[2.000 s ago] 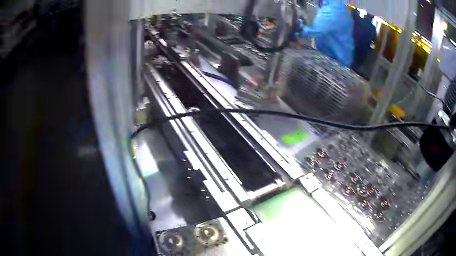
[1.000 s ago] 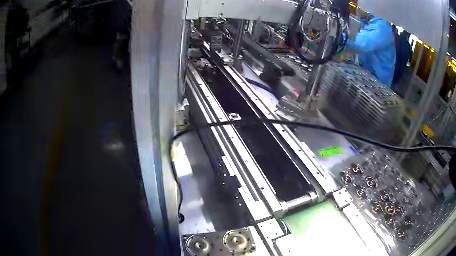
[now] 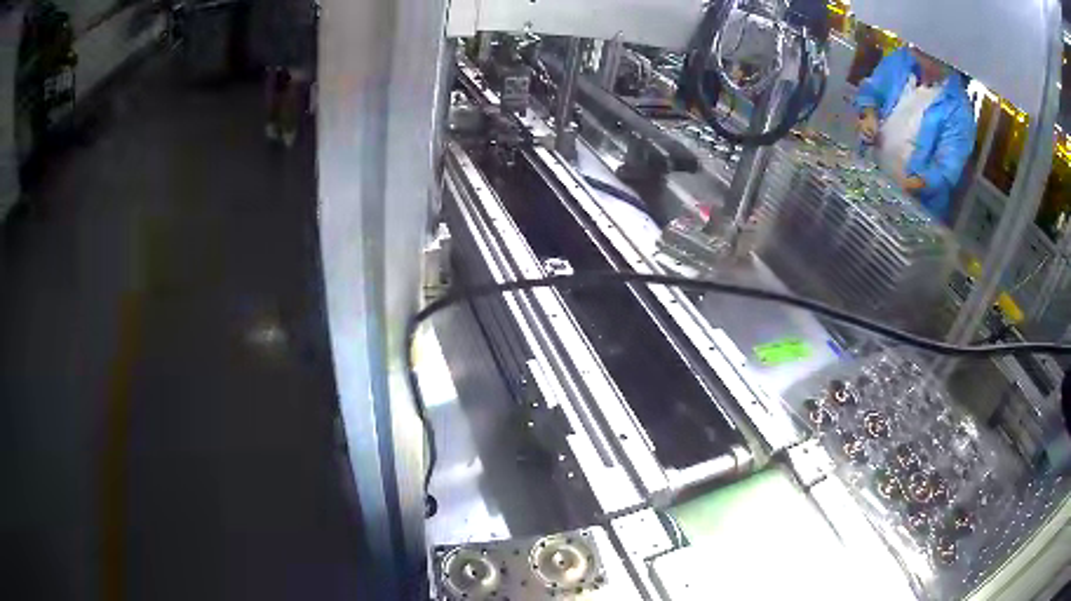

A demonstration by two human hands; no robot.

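Neither of my hands is in view. Nearest in front of me, at the bottom, is a silvery-tan seat plate [image 3: 517, 542] with two round discs side by side. To its right a green conveyor belt [image 3: 740, 505], mostly whitened by glare, runs out of the bottom edge. A clear blister tray [image 3: 869, 393] lies at the lower right and holds several small dark rings with copper glints [image 3: 875, 425].
Bright conveyor rails [image 3: 552, 323] edge a dark channel [image 3: 658, 382]. A black cable [image 3: 752, 294] crosses over them. A pale frame post [image 3: 370, 294] stands left, with dark floor beyond. A tray stack [image 3: 857, 235] and a person in blue [image 3: 940, 135] are upper right.
The view has swung left, so the station sits further right in the picture. The person in blue has turned and now shows both hands near the tray stack.
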